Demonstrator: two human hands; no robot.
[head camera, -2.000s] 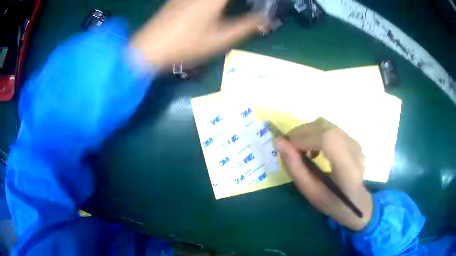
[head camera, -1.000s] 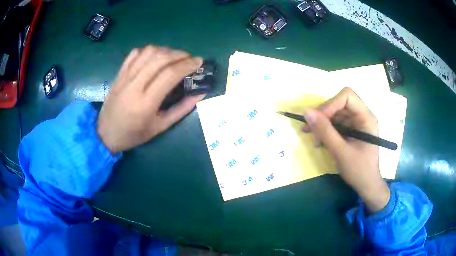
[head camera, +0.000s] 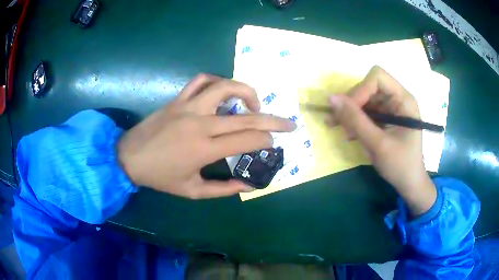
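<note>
My left hand (head camera: 210, 136) holds a black device housing (head camera: 261, 167) between thumb and fingers over the lower left of the sheets. Small silvery and white parts show in the housing. My left fingertips reach over the white backing sheet with blue 3M print (head camera: 269, 99). My right hand (head camera: 383, 120) grips dark tweezers (head camera: 405, 121) like a pen. Their blurred tips point left over a pale yellow liner sheet (head camera: 334, 142). I cannot tell whether a piece is at the tips.
Another housing (head camera: 85, 13) lies at upper left, and a small black unit (head camera: 39, 80) at far left. One (head camera: 432, 48) lies by the sheets' upper right, another (head camera: 282, 2) at the top edge. A red tray (head camera: 12, 60) stands at the left edge of the green bench (head camera: 153, 54).
My left hand has brought the black housing down and right onto the printed sheet. The tweezers stay over the yellow sheet. The whole view has shifted, so bench items appear higher.
</note>
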